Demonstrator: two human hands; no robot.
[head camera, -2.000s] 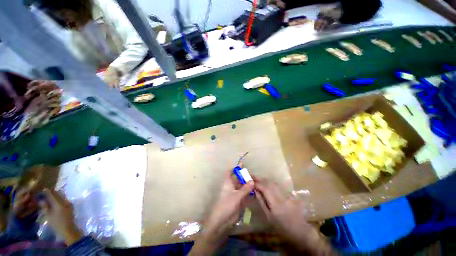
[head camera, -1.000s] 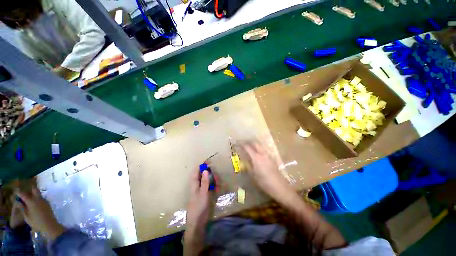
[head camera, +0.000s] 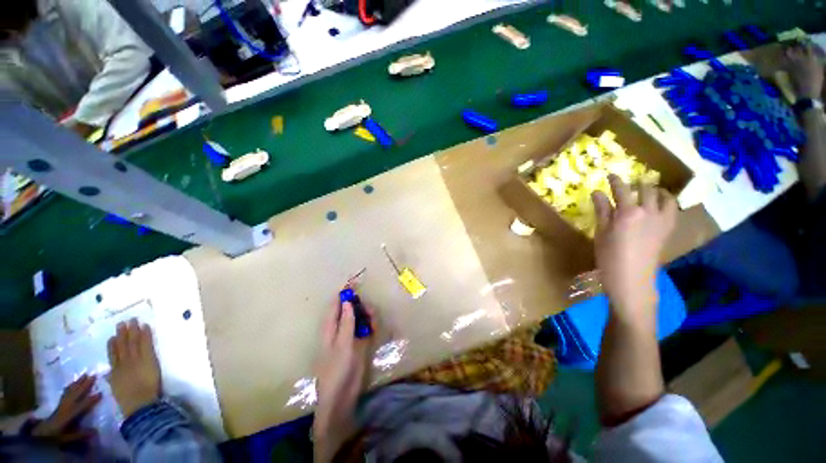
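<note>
My left hand (head camera: 340, 342) holds a blue battery cell (head camera: 357, 314) upright above the cardboard-covered bench; thin reddish wires stick out of its top. My right hand (head camera: 631, 226) reaches over the open carton (head camera: 675, 169), its fingertips at the heap of pale-yellow pieces (head camera: 580, 172). The fingertips are partly hidden among the pieces, so I cannot tell if they pinch one. A yellow leaded part (head camera: 411, 282) with a thin lead lies on the bench right of the cell.
A green conveyor (head camera: 299, 136) with blue cells and tan oblong packs runs beyond the bench. A grey metal post (head camera: 127, 185) stands left. A pile of cells (head camera: 738, 118) is at right. A loose pale piece (head camera: 521, 227) lies beside the carton. Other people's hands are at both sides.
My right hand has moved right, from beside the yellow part to the carton. My left hand still holds the cell. The view has shifted, and a neighbour's hands now lie flatter on the white sheet.
</note>
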